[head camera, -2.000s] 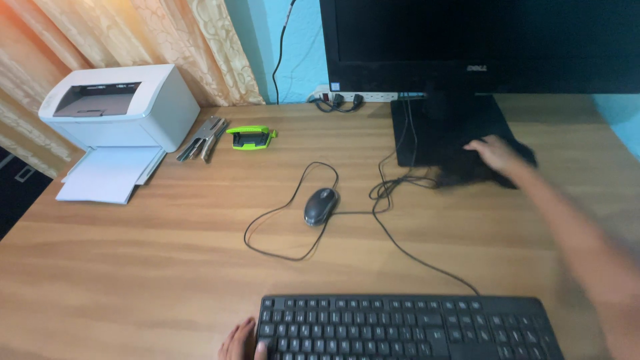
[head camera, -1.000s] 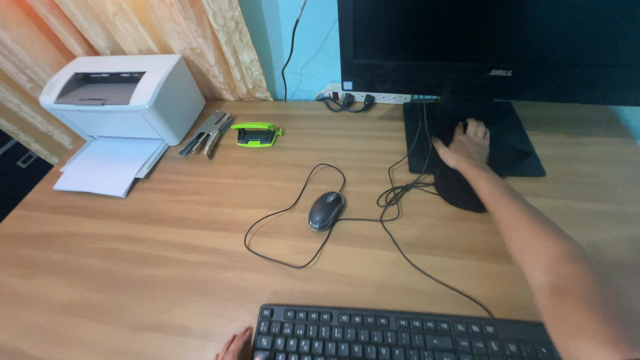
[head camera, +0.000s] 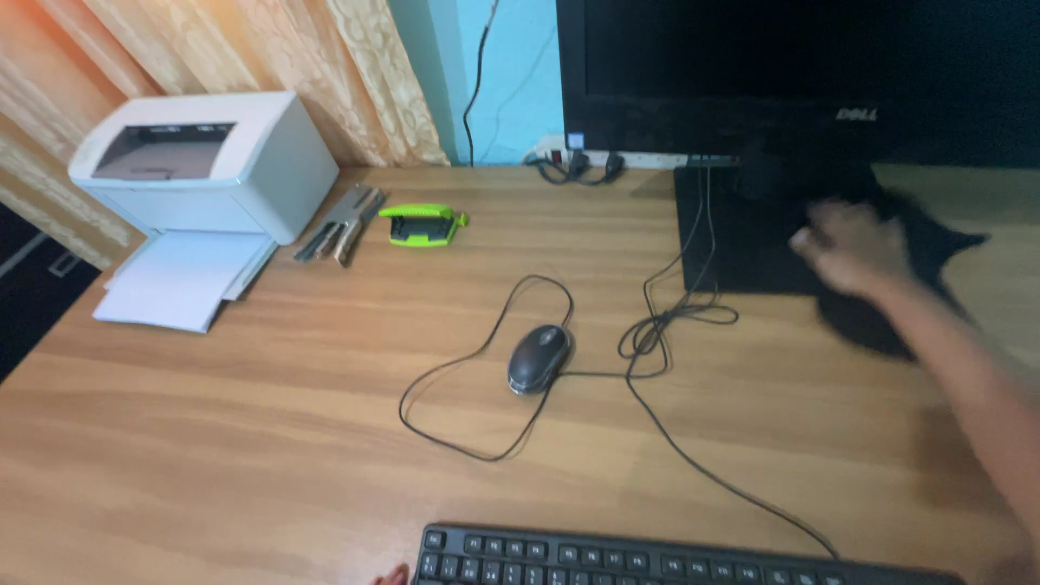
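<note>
My right hand (head camera: 853, 244), blurred, is over the flat black base (head camera: 747, 244) of the Dell monitor (head camera: 772, 73). It is on a black cloth (head camera: 934, 268) that lies partly over the base and spreads onto the desk at the right; the blur hides how the fingers hold it. Of my left hand (head camera: 392, 576) only fingertips show at the bottom edge, beside the left end of the black keyboard (head camera: 634, 561); their pose is hidden. A black wired mouse (head camera: 539, 359) rests mid-desk, its cable looped around it.
A white printer (head camera: 203, 171) with paper (head camera: 179, 272) stands at the back left. Beside it are a metal stapler (head camera: 341, 223) and a green hole punch (head camera: 421, 225). Tangled cables (head camera: 658, 329) lie before the monitor base. A power strip (head camera: 650, 160) runs along the wall.
My right hand and the black cloth have moved about over the monitor base; a second ago they were by the stand's neck, and now they are farther right. My left hand has stayed beside the keyboard.
</note>
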